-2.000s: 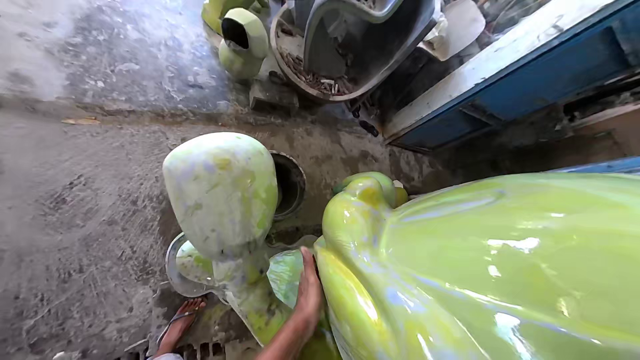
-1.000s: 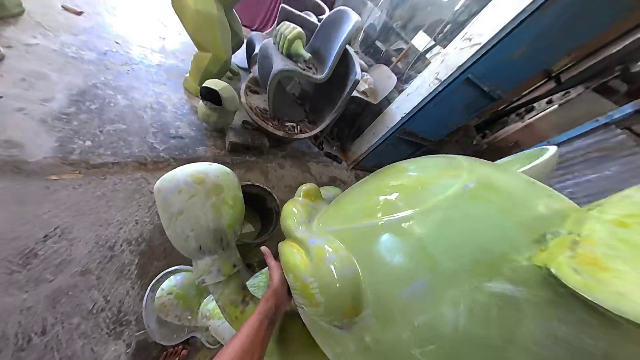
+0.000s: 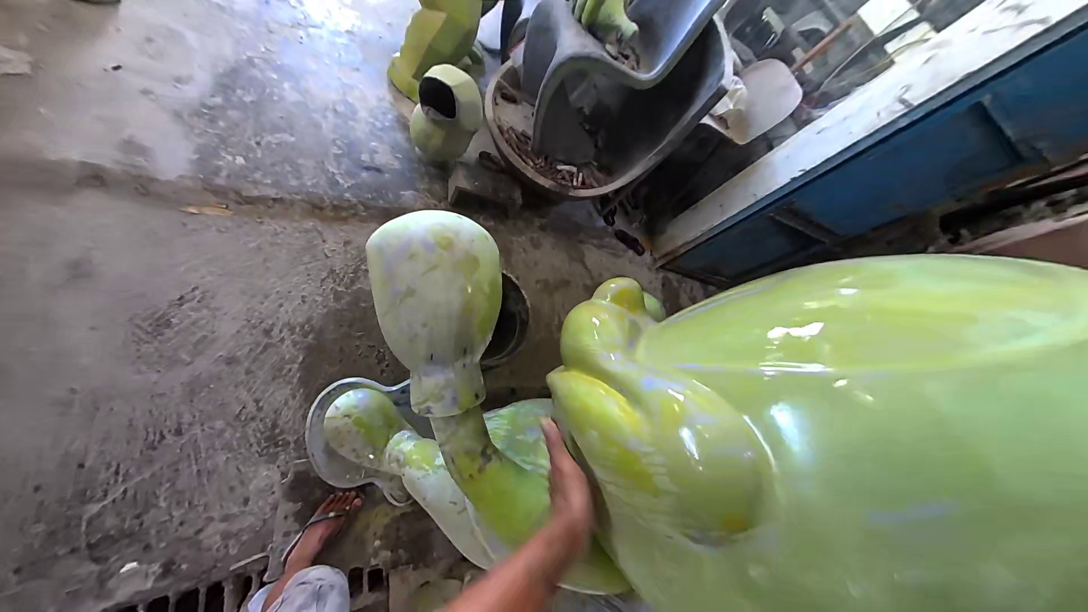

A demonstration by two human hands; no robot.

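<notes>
A large glossy green sculpture [image 3: 884, 408] with rounded folds fills the right side of the head view. My left hand [image 3: 568, 489] reaches up from the bottom edge and lies against the sculpture's left side, thumb raised; most of its fingers are hidden behind the curved surface. Just left of this hand stands a mottled green and white piece with a bulbous top [image 3: 435, 289] on a curved neck. A second rounded piece [image 3: 361, 425] is lower left, over a grey shell-like form. My right hand is out of view.
A round tub [image 3: 586, 191] with debris and grey curved shells stands at the top, beside a small green hollow piece [image 3: 446, 115]. A dark bucket [image 3: 510, 319] is behind the bulbous piece. A blue metal structure [image 3: 901, 183] runs along the upper right. My sandalled foot [image 3: 327, 518] is lower left.
The view has shifted back and forth. The large green sculpture's visible side looks different from one second ago, when more of its far end showed. My left hand stays against it.
</notes>
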